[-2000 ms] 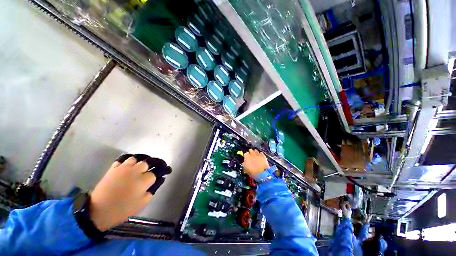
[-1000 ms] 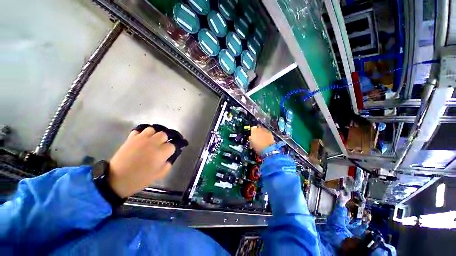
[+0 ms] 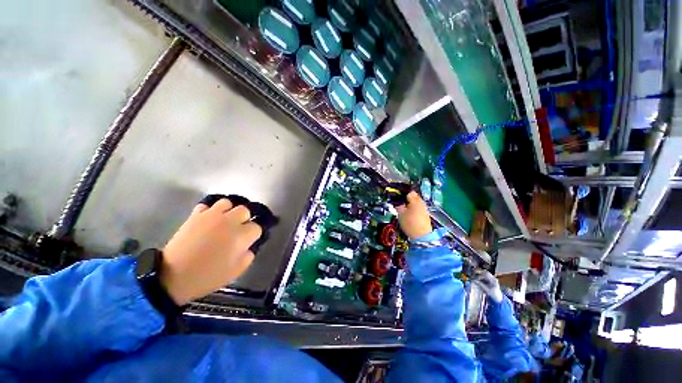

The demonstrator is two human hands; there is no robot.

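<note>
The green circuit board (image 3: 306,263) lies in its frame in front of me, with black parts, white strips and a line of red toroidal inductors (image 3: 380,263). My left hand (image 3: 209,247), with a dark band at the wrist, is closed around several black components (image 3: 258,218) over the pale surface left of the board. My right hand (image 3: 414,217) is at the board's far edge, its fingers on a black component with a yellow spot (image 3: 396,193). Whether that part touches the board cannot be told.
Capacitors with blue-green tops (image 3: 312,66) stand in rows on the shelf. A blue coiled cord (image 3: 449,145) hangs over the green mat (image 3: 426,142). Metal conveyor rails (image 3: 247,97) run beside the board. Another person's gloved hand (image 3: 490,286) and blue sleeve are at the right.
My right hand has shifted slightly right and lower, and a black part now shows at its fingertips. My left hand keeps its hold on the black components. The camera view has shifted a little.
</note>
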